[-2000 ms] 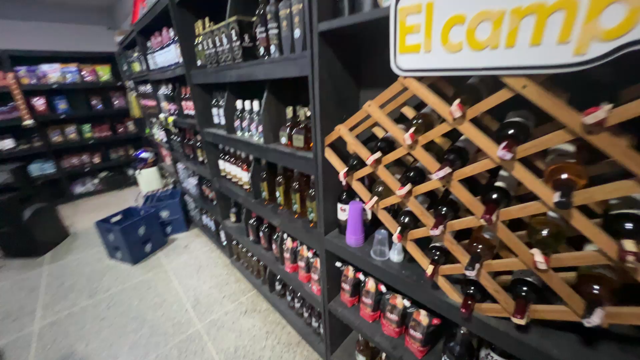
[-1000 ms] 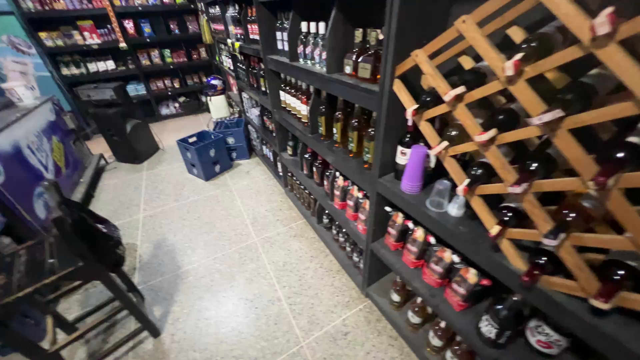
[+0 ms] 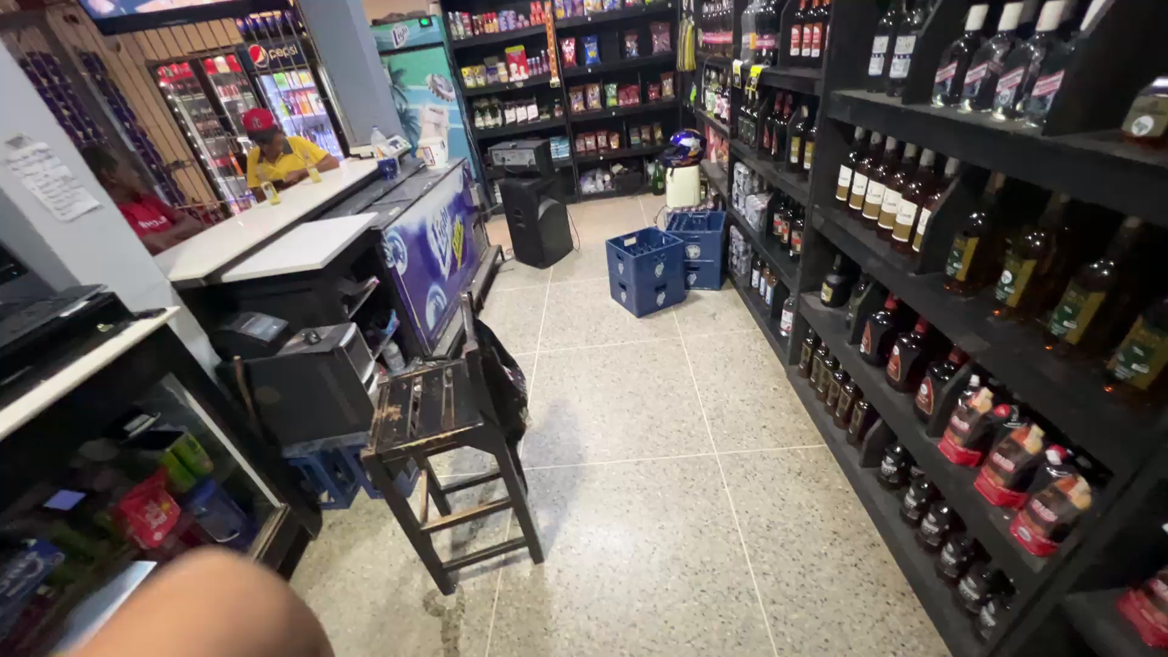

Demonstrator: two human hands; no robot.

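A blurred, rounded part of my left hand or arm (image 3: pixel 224 607) shows at the bottom left edge; its fingers cannot be made out. It overlaps a pale flat surface (image 3: pixel 114 598) in front of the glass-fronted display case (image 3: pixel 219 429). Whether it touches or holds anything is unclear. My right hand is out of view. Nearest ahead is a worn black wooden high chair (image 3: pixel 429 401) with a dark bag or cloth (image 3: pixel 502 365) over its backrest. Dark shelves of liquor bottles (image 3: pixel 899 196) run along the right side.
Blue plastic crates (image 3: pixel 646 274) and a black loudspeaker (image 3: pixel 538 219) stand on the tiled floor (image 3: pixel 630 511). Left are a white-topped counter (image 3: pixel 274 219) and a chest cooler (image 3: pixel 438 246). Behind the counter are a person in yellow (image 3: pixel 297 160) and another in red (image 3: pixel 151 214).
The view has swung left, away from the wooden lattice bottle rack, bringing the counter and two people into sight. Blurred skin now shows at the bottom left.
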